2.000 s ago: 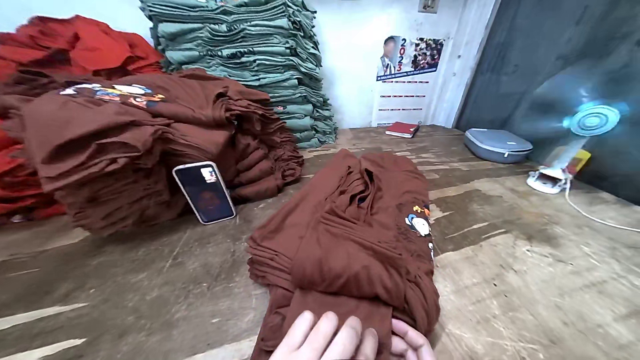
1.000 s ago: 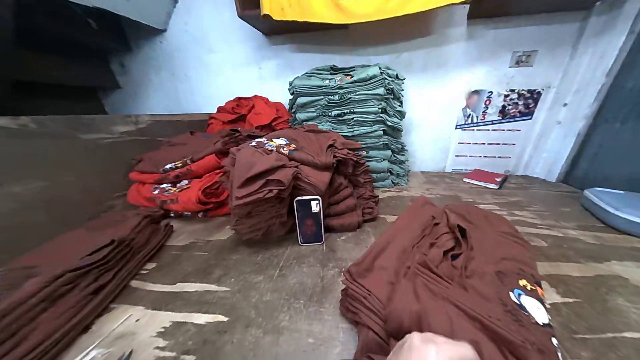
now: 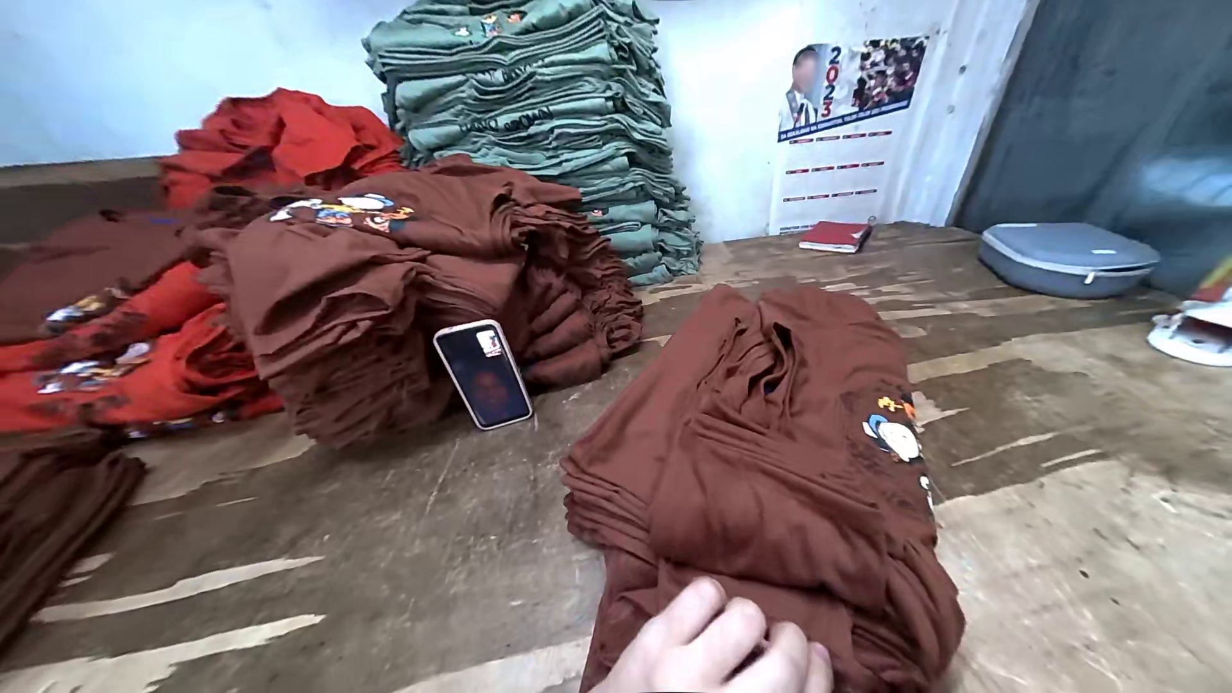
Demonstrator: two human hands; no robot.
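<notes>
A stack of folded brown shirts [image 3: 770,500] with a cartoon print on its right side lies on the wooden table. At the bottom edge of the view, my left hand [image 3: 727,645] rests on the stack's near end, its fingers bent and close together against the cloth. Whether they pinch the fabric is hidden. My right hand is out of view. To the left, a phone [image 3: 484,374] leans upright against a larger pile of brown shirts [image 3: 385,260].
Red garments [image 3: 279,140] lie at the left, and a tall stack of green shirts [image 3: 529,115] stands by the wall. More brown cloth [image 3: 58,510] is at the left edge. A red booklet [image 3: 835,237], a grey zipped case [image 3: 1068,258] and a white fan base [image 3: 1193,332] sit farther right.
Two seconds ago both hands were at the near end of the brown stack; now only one shows. The view swung up and left, then back down.
</notes>
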